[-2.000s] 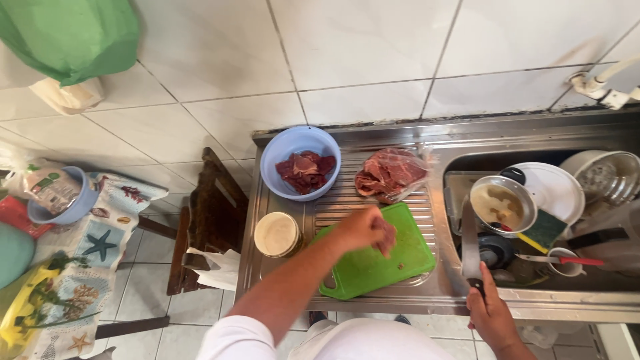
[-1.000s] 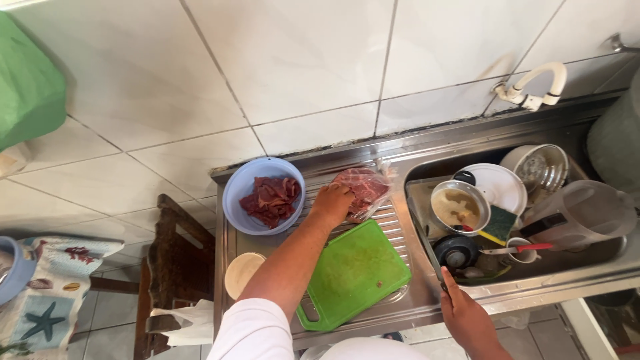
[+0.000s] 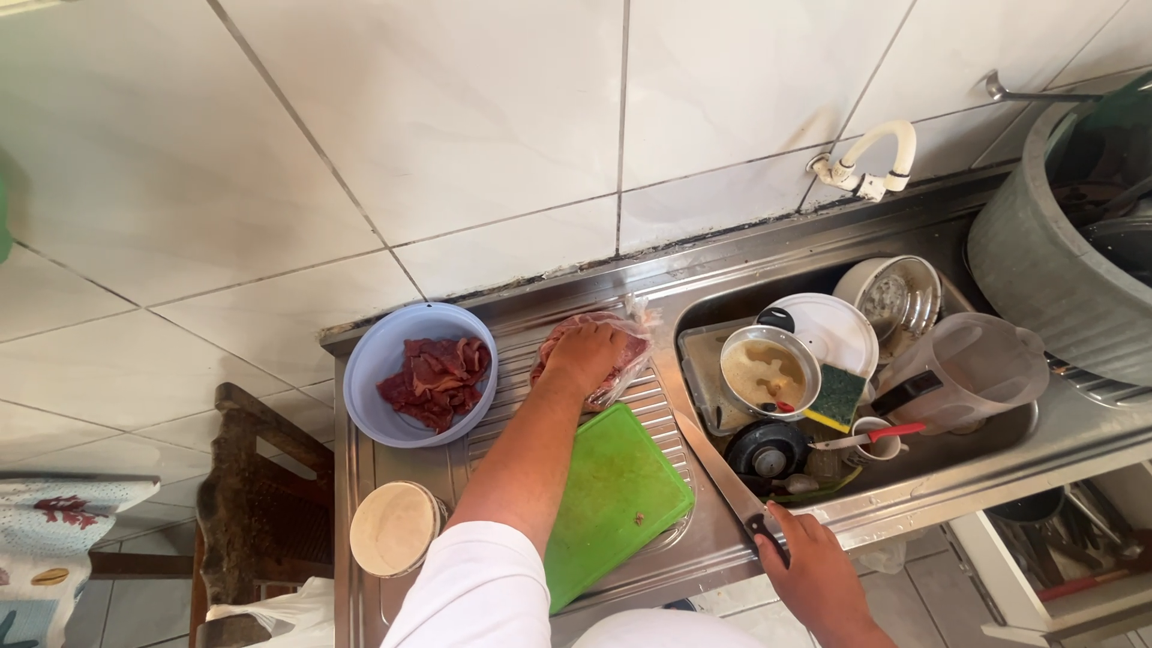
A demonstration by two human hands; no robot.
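Observation:
My left hand [image 3: 585, 355] rests on a piece of raw meat [image 3: 628, 353] in a clear plastic bag on the ribbed drainboard; its fingertips are partly hidden, and whether they grip is unclear. In my right hand [image 3: 810, 562] is the black handle of a kitchen knife [image 3: 727, 477], its blade pointing up and left beside the sink. A green cutting board [image 3: 616, 504] with a small scrap on it lies below the bagged meat. Left of the meat stands a light blue plastic bowl [image 3: 358, 387] holding cut raw meat [image 3: 436, 382].
The sink [image 3: 1017, 432] holds a pan of cloudy liquid [image 3: 765, 371], a sponge [image 3: 832, 396], a red-handled knife [image 3: 868, 437] and a plastic jug [image 3: 967, 369]. A large metal pot [image 3: 1053, 243] stands right, a round container [image 3: 396, 529] lower left. A drawer [image 3: 1017, 576] is open below.
My left hand was above the green board two seconds ago and has moved onto the bagged meat. The knife stays in my right hand. The view has shifted to the right.

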